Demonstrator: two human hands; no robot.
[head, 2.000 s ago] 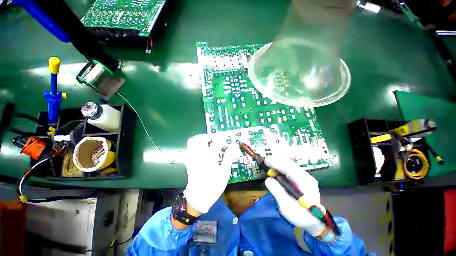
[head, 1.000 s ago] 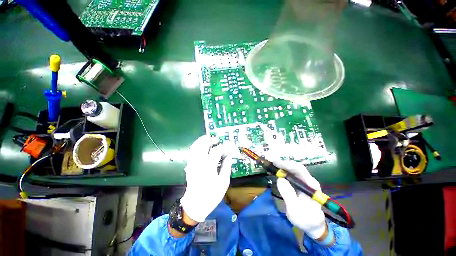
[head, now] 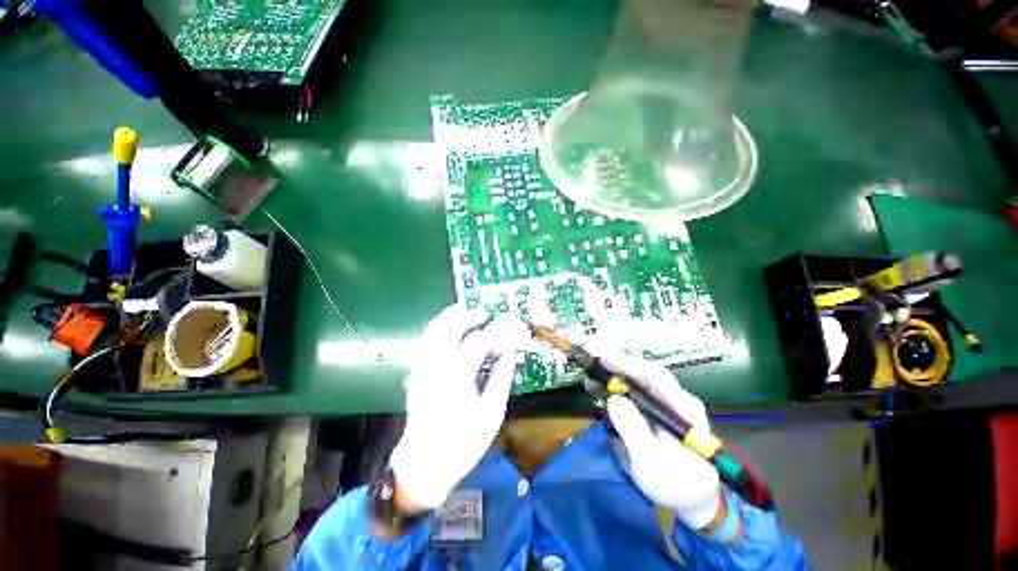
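Observation:
A large green printed circuit board [head: 525, 240] lies flat on the bench in front of me. My right hand [head: 670, 452], in a white glove, holds the soldering iron [head: 656, 410], its coppery tip over the board's lower left part. My left hand [head: 452, 407], gloved in white, is at the board's lower left corner with fingers bent towards the tip. The solder wire [head: 324, 284] runs from the solder spool [head: 218, 173] towards my left hand; its end at the fingers is too faint to see, so I cannot tell what they grip.
The clear fume hood [head: 650, 156] hangs over the board's upper right. The left tool bin [head: 279, 318] holds a white bottle [head: 229, 259] and a cream ring. The right tool bin [head: 802, 323] holds yellow-handled tools. Another board [head: 262, 39] stands at the back left.
The fingers of my left hand are more bent and parted than two seconds ago. The iron's tip remains near the same part of the board. The whole view has shifted slightly.

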